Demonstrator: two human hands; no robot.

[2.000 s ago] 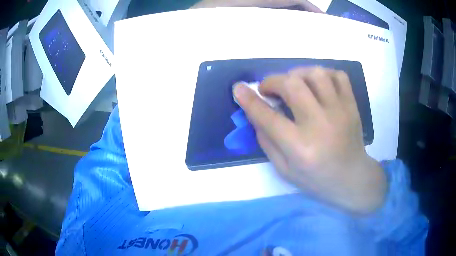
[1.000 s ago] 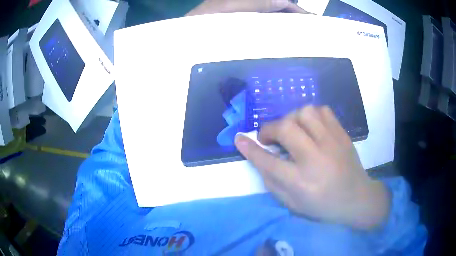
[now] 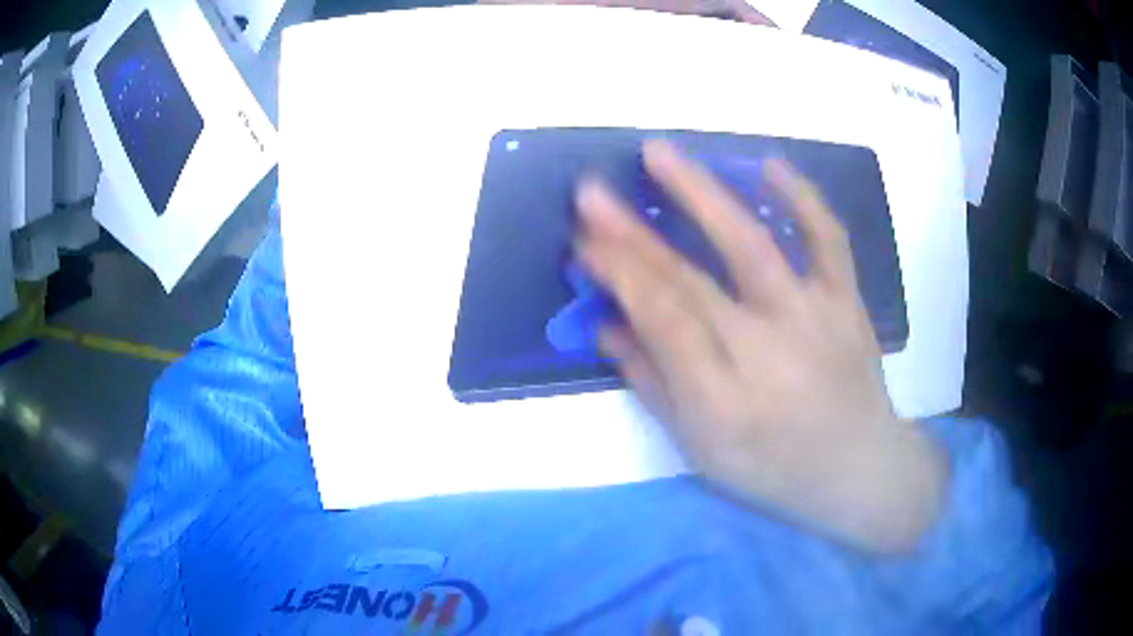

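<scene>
A white tablet box [image 3: 385, 286] lies tilted against the blue smock, its face up, with a dark tablet picture and small lettering near the far right edge. My right hand [image 3: 733, 311] is over the picture, blurred, fingers spread; no wipe shows, and anything under the palm is hidden. My left hand [image 3: 696, 6] shows only as a strip of skin at the box's far edge, cut off by the frame top; the rest is hidden behind the box it holds.
Another white tablet box [image 3: 230, 155] stands tilted at the left, one more [image 3: 982, 93] behind at the upper right. White box edges [image 3: 37, 162] line the far left, and grey-white edges [image 3: 1075, 174] the far right. A yellow floor line [image 3: 112, 344] shows at lower left.
My right hand has moved up over the picture from its lower part, and its fingers have spread. The white wipe seen at its fingertips no longer shows. The held box has shifted slightly up.
</scene>
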